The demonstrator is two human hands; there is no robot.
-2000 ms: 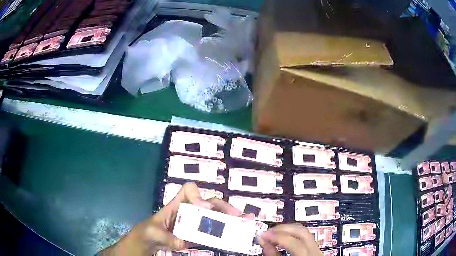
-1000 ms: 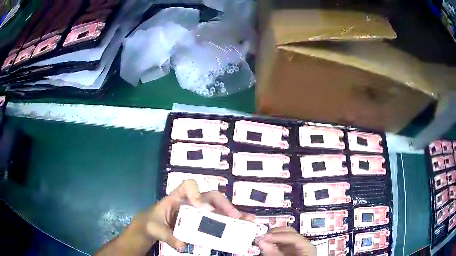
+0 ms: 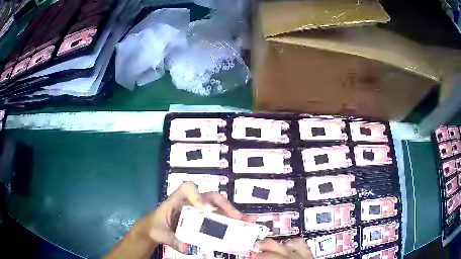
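My left hand (image 3: pixel 174 215) holds a flat pink-white housing (image 3: pixel 194 233) by its left end and upper edge, its dark square facing up. The fingertips of my right hand (image 3: pixel 283 249) are at the housing's notched right end; whether they pinch a small part there is hidden. Below both hands lies a black blister tray (image 3: pixel 374 189) with rows of similar housings, each with a dark or grey square. One pocket at the right of the third row holds no housing. My hands cover part of the tray's lower left.
A tray stack (image 3: pixel 76 76) with white sheets stands at the back left. Beside it lies a clear plastic bag (image 3: pixel 207 68) with small ring-like parts. A brown carton (image 3: pixel 333 81) stands behind the tray. Another filled tray (image 3: pixel 449 177) shows at the right edge. A dark object (image 3: pixel 21 167) is at far left.
The view has shifted and turned slightly, so the tray sits higher in the picture and the carton slightly left. The hands keep hold of the same housing; my right fingers are slightly lower at its end.
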